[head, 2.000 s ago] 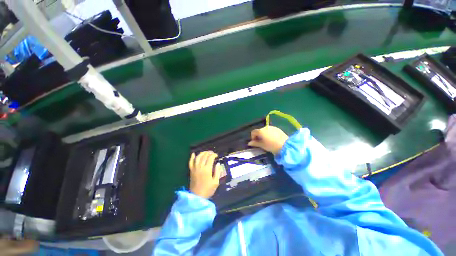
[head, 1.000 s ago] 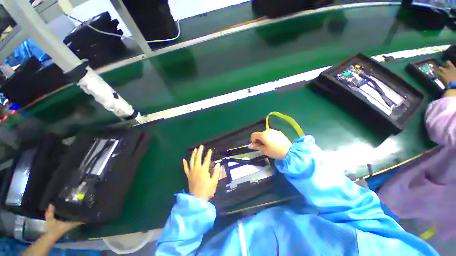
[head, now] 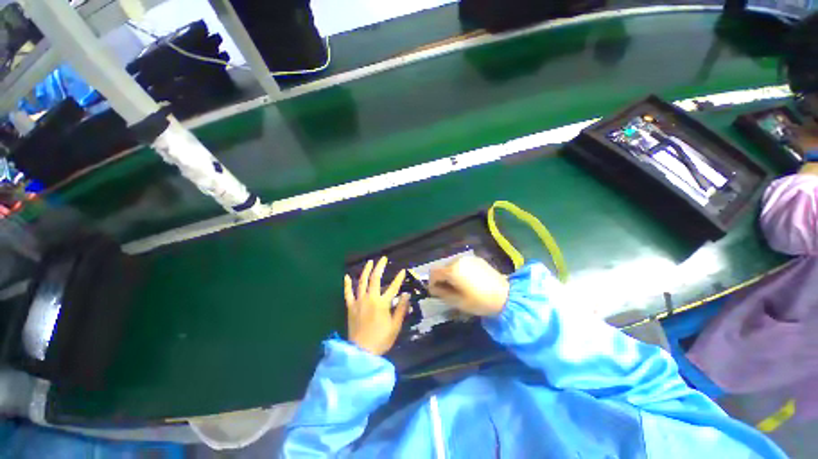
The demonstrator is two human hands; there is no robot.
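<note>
An opened tablet [head: 435, 316] with a silver battery and black flex cables lies in a black foam tray [head: 422, 242] in front of me. My left hand [head: 372, 309] rests on its left part with the fingers spread, holding nothing I can see. My right hand [head: 468, 285] is over the battery with the fingers curled down; what is under the fingertips is hidden, so I cannot tell if it holds a tool. A loop of yellow tape [head: 531, 226] sticks up behind my right wrist.
Another opened tablet [head: 674, 163] lies in a foam tray at the right. Dark trays with a silver unit [head: 43, 314] stand at the far left. A taped white pole [head: 202, 170] rises at the back left. A person in a pink smock [head: 762, 296] works at the right edge.
The foam tray with a tablet on my left, touched by another person's hand one second ago, is gone. My right hand has moved down and slightly left onto the battery; the yellow loop has shifted right.
</note>
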